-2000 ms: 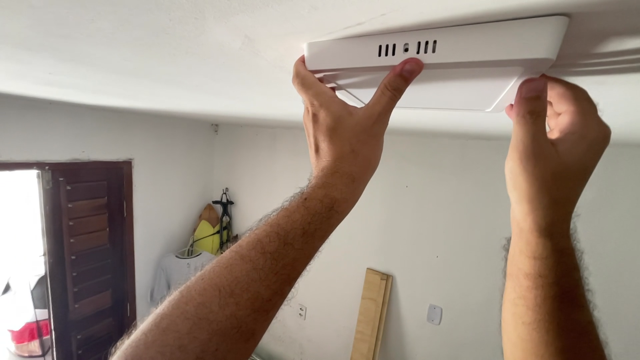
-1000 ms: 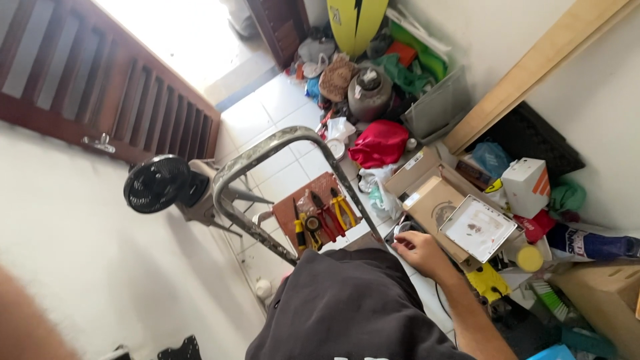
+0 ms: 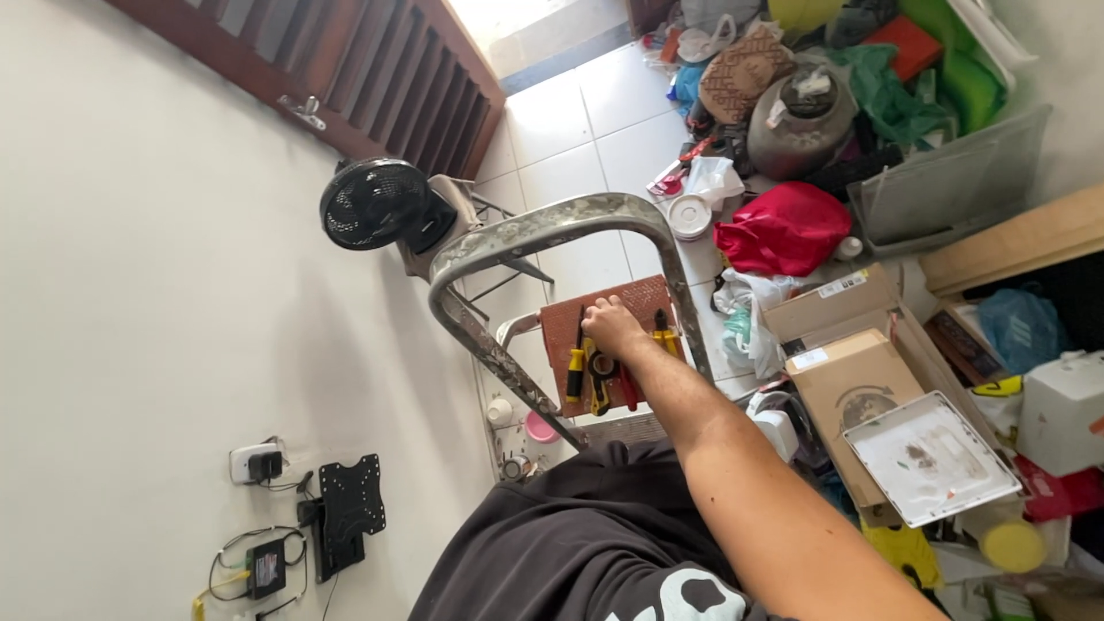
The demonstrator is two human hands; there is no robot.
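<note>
My right hand reaches over the red-brown top step of a stepladder, its fingers curled among the tools there. A yellow-and-black-handled screwdriver lies just left of the fingers, beside a yellow-handled tool and a black ring-shaped part. A red-handled tool lies partly beneath my wrist, and yellow-handled pliers are to the right. Whether the fingers grip a tool is hidden. My left hand is out of view.
The ladder's paint-spattered metal rail arches round the step. A black fan is at the left, near a louvred wooden door. Cardboard boxes, a white square panel, a red bag and a gas cylinder crowd the right.
Both hands were at a white ceiling fixture in the oldest frame. The view has swung down since. My right hand has moved from beside the ladder rail onto the tools.
</note>
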